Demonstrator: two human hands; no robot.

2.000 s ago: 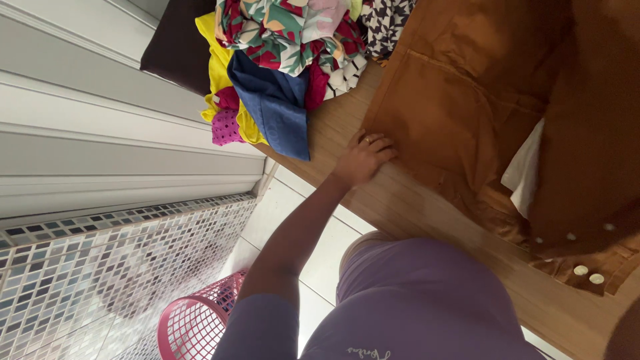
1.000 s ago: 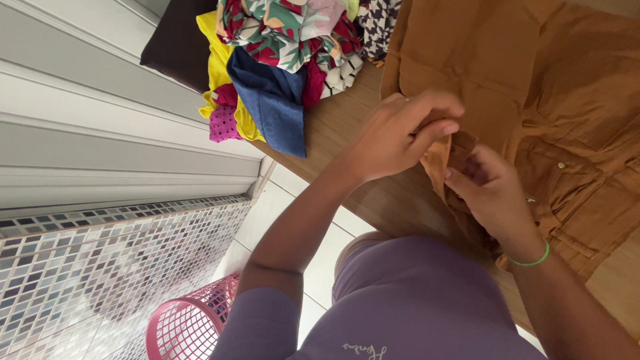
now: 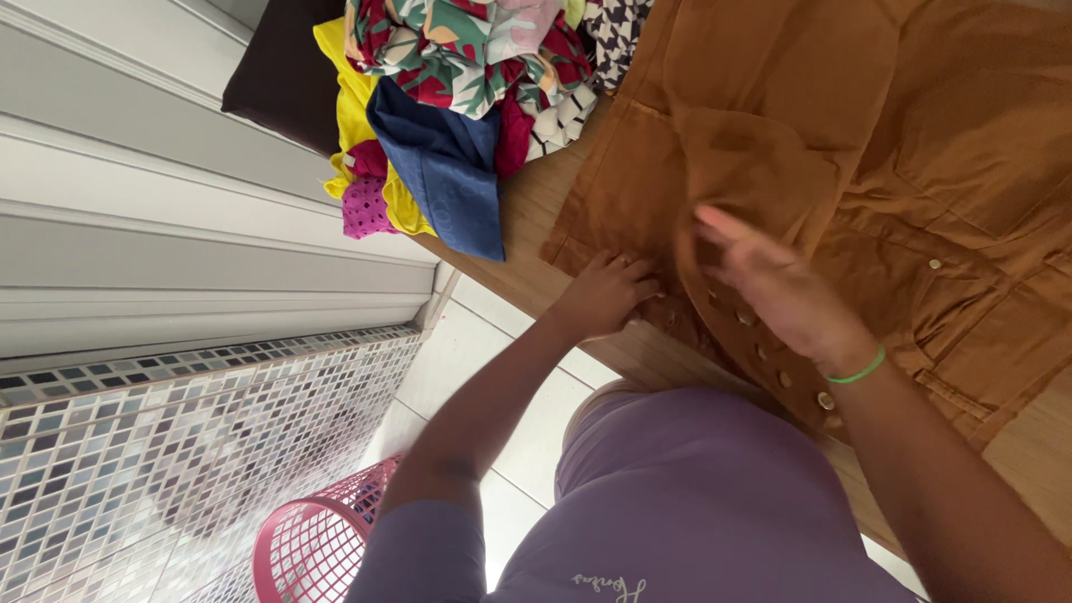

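A brown buttoned garment [image 3: 754, 159] lies spread over the wooden table [image 3: 536, 209], with metal-looking buttons [image 3: 826, 400] along the edge nearest me. My left hand [image 3: 607, 293] rests on its lower left corner, fingers bent over the cloth; whether they pinch it is unclear. Blurred by motion, my right hand [image 3: 783, 289] is over the buttoned strip, fingers extended, with a green band at the wrist. Its fingertips are at a raised fold of the cloth, and I cannot tell whether they grip it.
At the table's far left is a pile of clothes: a floral piece [image 3: 469, 50], a blue one [image 3: 444, 167] and a yellow one [image 3: 352, 92], beside a dark brown padded object [image 3: 285, 75]. A pink plastic basket [image 3: 310, 519] stands on the floor by the tiled wall [image 3: 184, 461].
My hands, together at the cloth's edge one second ago, are now apart. The left has moved down onto the corner. The garment's left part lies flatter and its row of buttons now shows.
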